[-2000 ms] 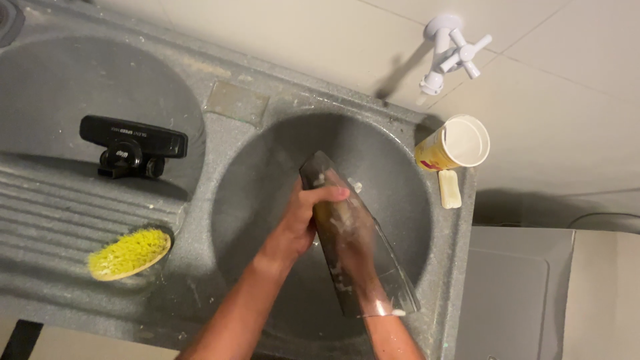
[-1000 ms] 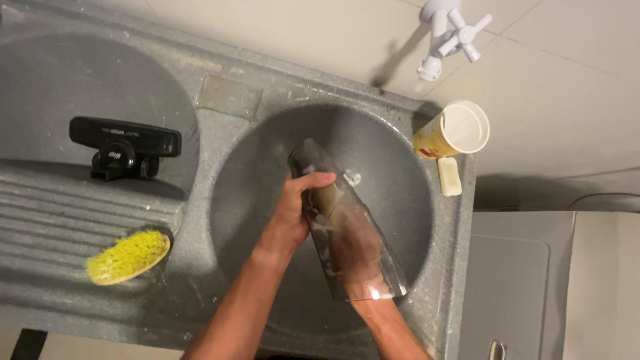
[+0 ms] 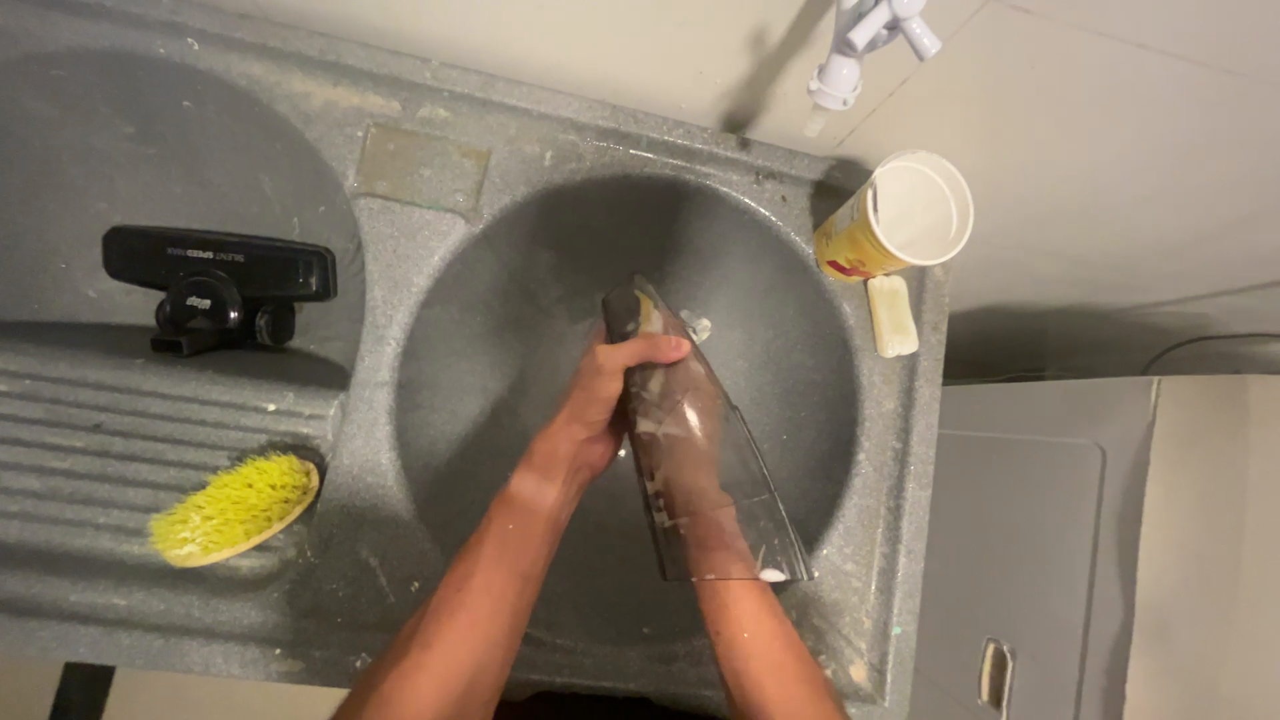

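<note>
A smoky transparent plastic container, seemingly a vacuum cleaner's dust bin, is tilted over the round grey sink basin. Around its narrow upper end my left hand is closed, thumb across the top face. My right hand reaches in through the wide lower end and shows blurred through the wall; something yellowish lies near its fingers, too unclear to name. White suds cling to the container's lower rim. Whether the right fingers grip anything cannot be told.
A black vacuum floor head lies in the left basin. A yellow-bristled scrub brush rests on the ribbed drainboard. Right of the basin stand a yellow and white tub and a pale soap bar. A white tap projects from the wall.
My left hand stays around the narrow end of the container, and my right hand remains inside it. Nothing else has plainly moved.
</note>
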